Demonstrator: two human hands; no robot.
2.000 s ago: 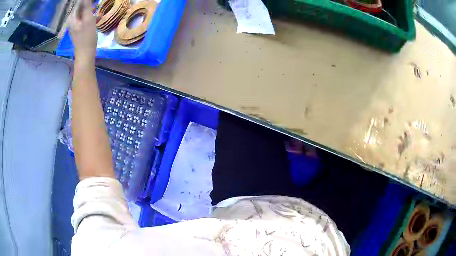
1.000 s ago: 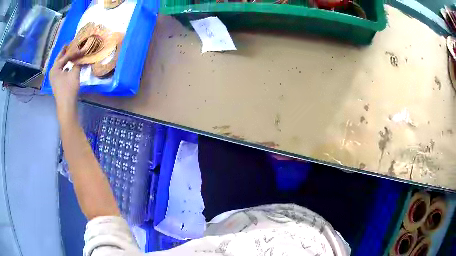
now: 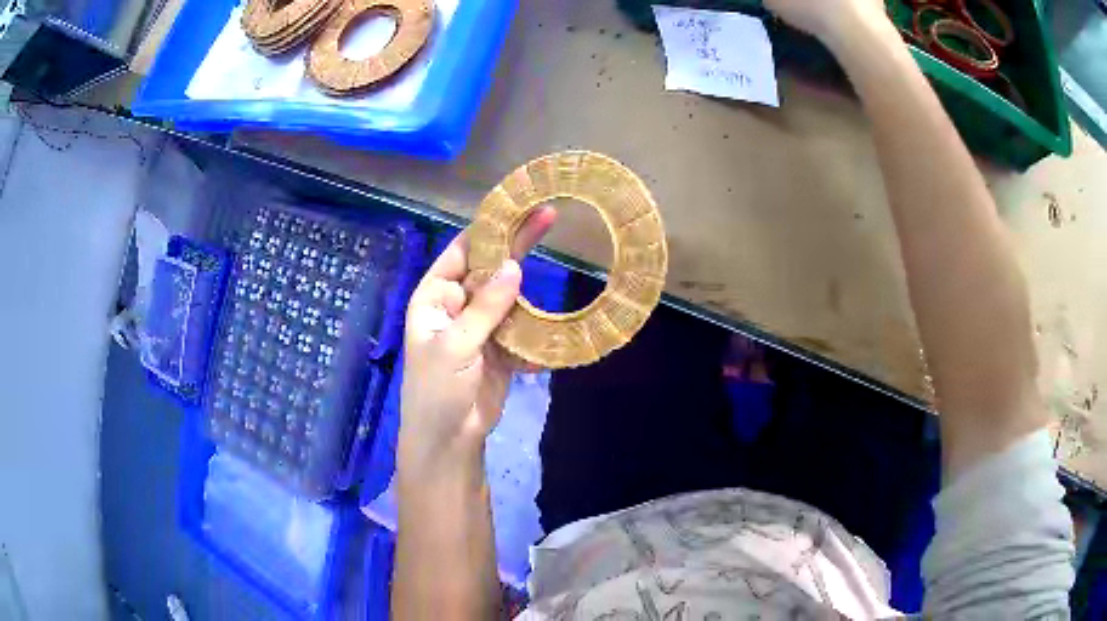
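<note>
My left hand [image 3: 455, 328] grips a flat golden-tan ring [image 3: 637, 261] at its left side, thumb on the face and a finger through the hole. The ring is held up in front of the bench edge, its face towards me. My right arm reaches over the bench to the green supply bin [image 3: 1014, 127]. My right hand [image 3: 819, 15] is at the top edge of the picture, its fingers cut off, so what it holds cannot be seen. Red collars [image 3: 963, 43] lie in the bin.
A blue tray [image 3: 419, 127] at upper left holds several flat rings [image 3: 370, 49] on a white lining. A paper label [image 3: 719, 55] lies by the green bin. Below the bench are a compartment tray [image 3: 291, 328] and blue crates [image 3: 273, 570]. The bench's dark edge slants down to the right.
My left hand has moved from the blue tray to the middle and now holds a flat ring. My right arm has come into view, reaching to the green bin. The view has shifted.
</note>
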